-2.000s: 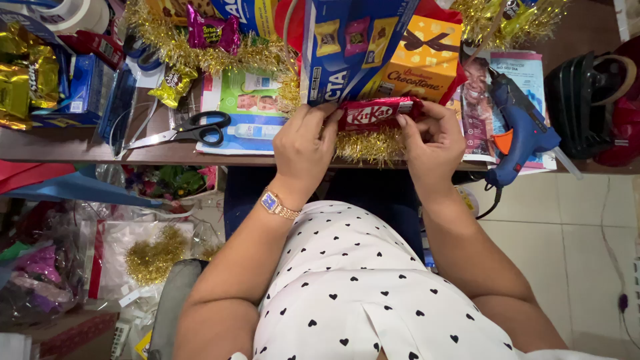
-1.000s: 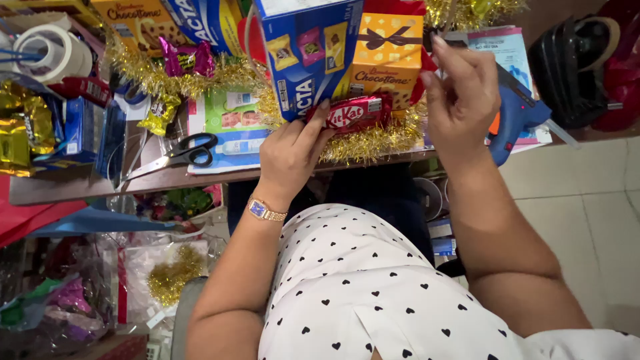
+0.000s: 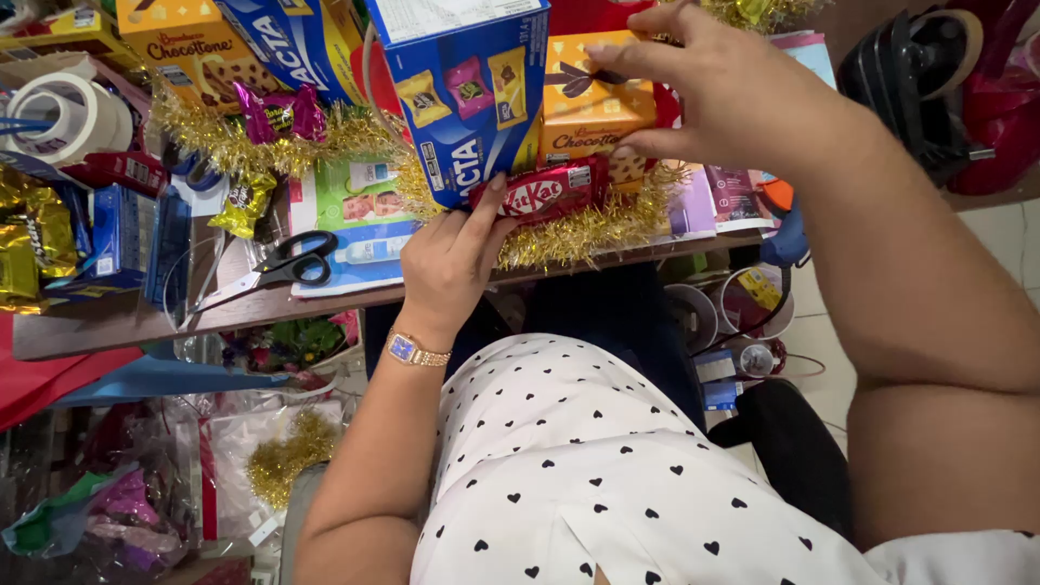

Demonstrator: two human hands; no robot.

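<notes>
A red KitKat packet (image 3: 546, 195) lies in front of a blue Lacta chocolate box (image 3: 463, 97) and an orange Chocottone box (image 3: 597, 93), with gold tinsel (image 3: 593, 231) along the near edge. The fingers of my left hand (image 3: 455, 256) press on the packet's left end, near the bottom of the Lacta box. My right hand (image 3: 715, 89) is around the Chocottone box, thumb near its lower front and fingers over its bow print and top edge. Whether these fingers grip the box or only rest near it is not plain.
Black-handled scissors (image 3: 280, 264) lie at the table's edge, left of my left hand. Farther left are white tape rolls (image 3: 69, 110), a yellow-wrapped sweet (image 3: 244, 203) and a second Chocottone box (image 3: 195, 53). A blue glue gun (image 3: 786, 236) sits partly behind my right arm.
Two seconds ago both hands were at the KitKat packet. My right hand has left it and now reaches over the Chocottone box; my left hand has stayed at the packet.
</notes>
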